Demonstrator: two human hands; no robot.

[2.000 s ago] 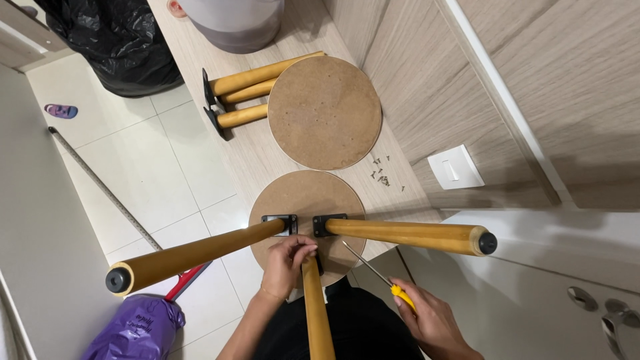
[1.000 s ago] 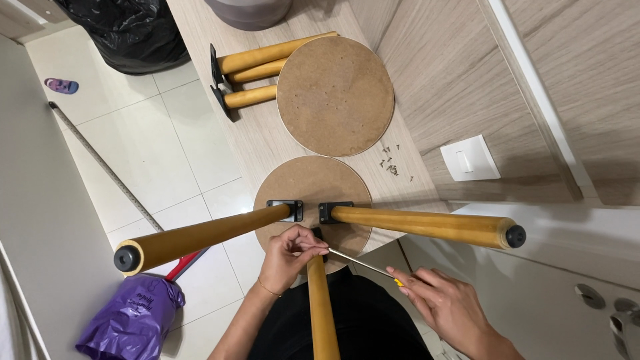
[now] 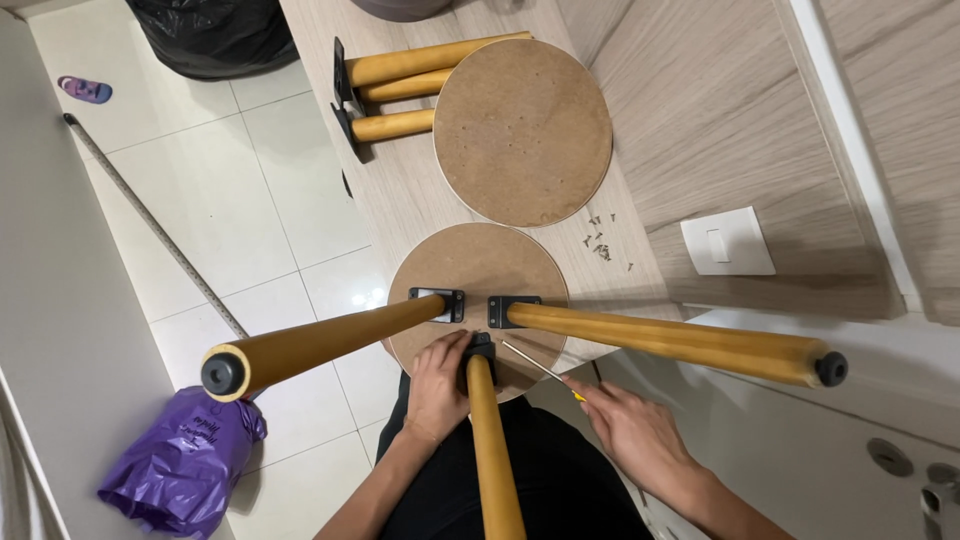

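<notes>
A round fiberboard disc (image 3: 480, 255) lies near me with three wooden legs on black brackets: one leg (image 3: 330, 341) leans left, another (image 3: 675, 335) right, the third (image 3: 493, 457) toward me. My left hand (image 3: 439, 382) rests its fingers against the near leg's black bracket (image 3: 480, 349); whether it pinches anything is hidden. My right hand (image 3: 634, 431) holds a screwdriver (image 3: 536, 361) by its yellow handle, the tip just right of that bracket and apart from it. Small screws (image 3: 601, 251) lie scattered on the wood-grain counter, beside a second round disc (image 3: 525, 135).
Several loose wooden legs (image 3: 409, 60) with black brackets lie partly under the second disc. A wall switch (image 3: 726, 241) is at the right. On the tiled floor are a purple bag (image 3: 184, 457), a black bag (image 3: 217, 37), a pole (image 3: 157, 225) and a sandal (image 3: 85, 89).
The screwdriver's tip was at my left fingertips a second ago and is now away from them, to the right. My left hand has shifted from above the near bracket to its left side.
</notes>
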